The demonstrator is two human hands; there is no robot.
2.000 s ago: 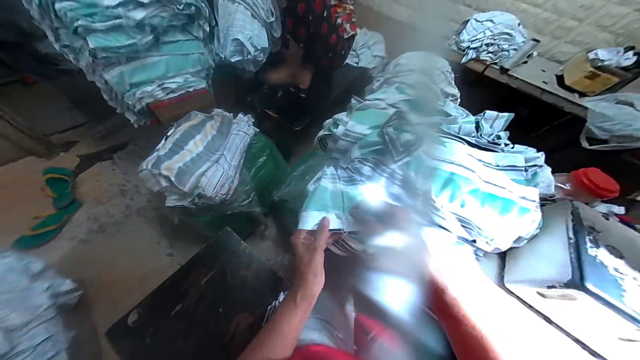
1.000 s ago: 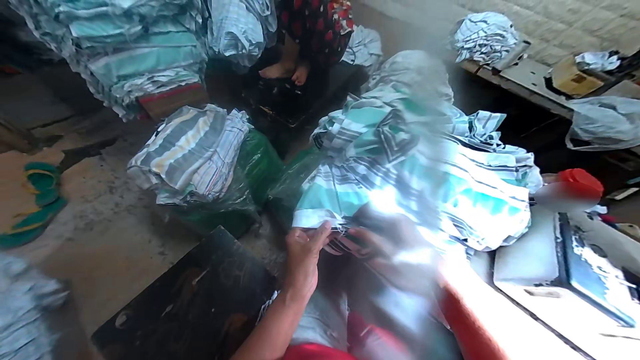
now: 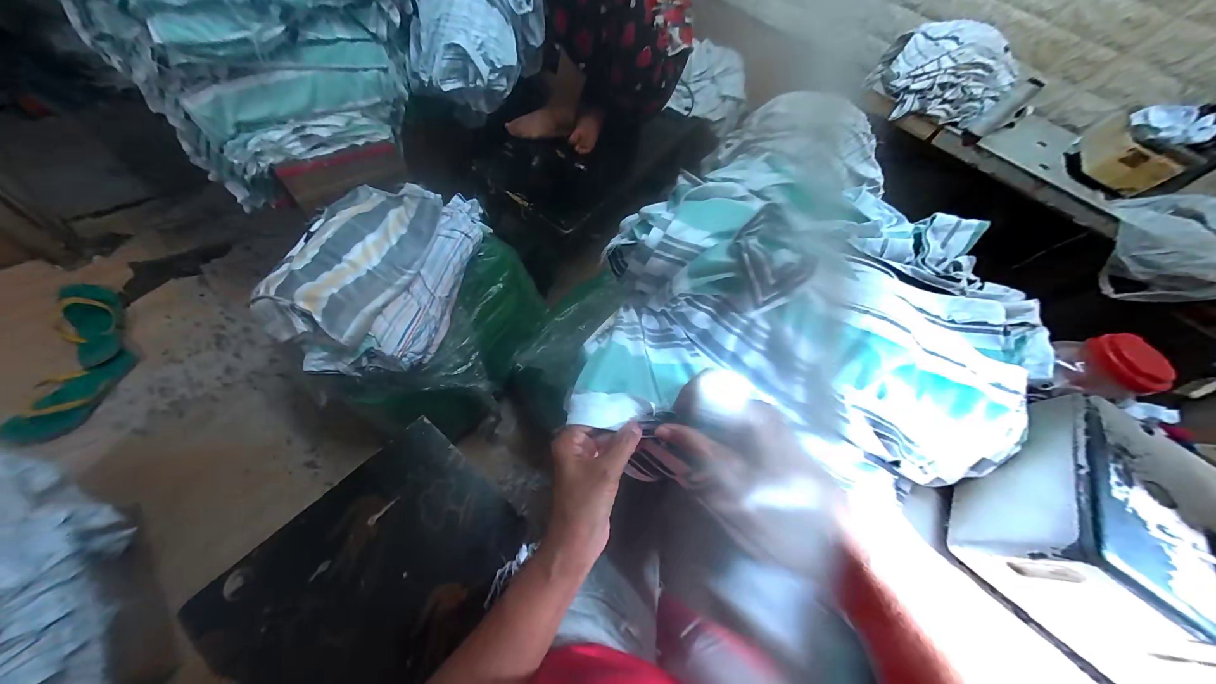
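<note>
Both hands pinch the edge of a green, white and black striped cloth (image 3: 632, 370) just in front of my lap. My left hand (image 3: 587, 475) has thumb and fingers closed on the hem. Beside it, my right hand (image 3: 712, 461) grips the same edge, partly hidden by a blurred haze over the view. The cloth runs into a large heap of striped cloth (image 3: 931, 370) to the right. A folded stack of grey, white and yellow striped cloth (image 3: 356, 271) lies on green plastic at the left.
A black board (image 3: 351, 570) lies lower left, green flip-flops (image 3: 90, 328) at far left. Tall cloth bundles (image 3: 294, 85) stand behind. Another person's bare feet (image 3: 560, 126) show at top centre. At right are a red-lidded jar (image 3: 1129, 364) and a white machine bed (image 3: 1016, 484).
My right hand, blurred two seconds ago, now shows beside my left at the hem. The other person's feet, blurred then, are plain now.
</note>
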